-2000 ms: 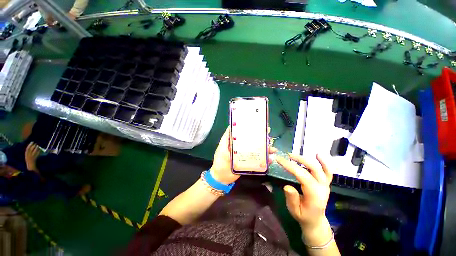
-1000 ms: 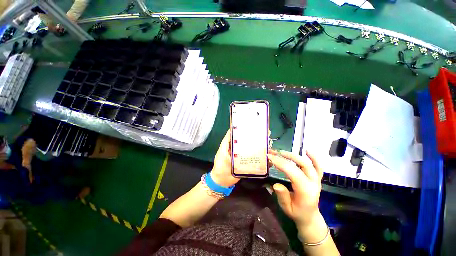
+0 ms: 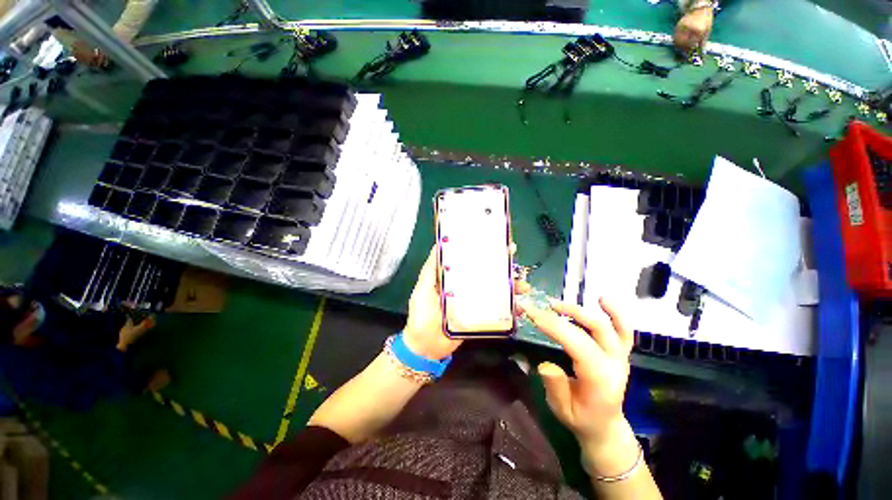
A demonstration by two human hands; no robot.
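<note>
A smartphone (image 3: 475, 260) with a lit, mostly white screen is held upright in front of me. My left hand (image 3: 427, 314) is closed around its lower left side from behind. My right hand (image 3: 585, 363) is beside the phone's lower right edge, fingers apart, with the index fingertip close to the phone's edge; whether it touches cannot be told. A small black corded unit (image 3: 550, 229) lies on the green bench just right of the phone.
Stacked black trays (image 3: 220, 161) with white layers stand at left. A right-hand tray (image 3: 613, 256) holds white sheets and black housings. A red bin (image 3: 861, 210) and blue bin (image 3: 831, 322) are far right. Corded units line the far line. Another person's hand (image 3: 692, 31) is there; a person (image 3: 73, 337) is lower left.
Another person's hand has appeared at the far line, top right. The view has shifted slightly. My left hand still holds the phone, and my right hand stays beside it.
</note>
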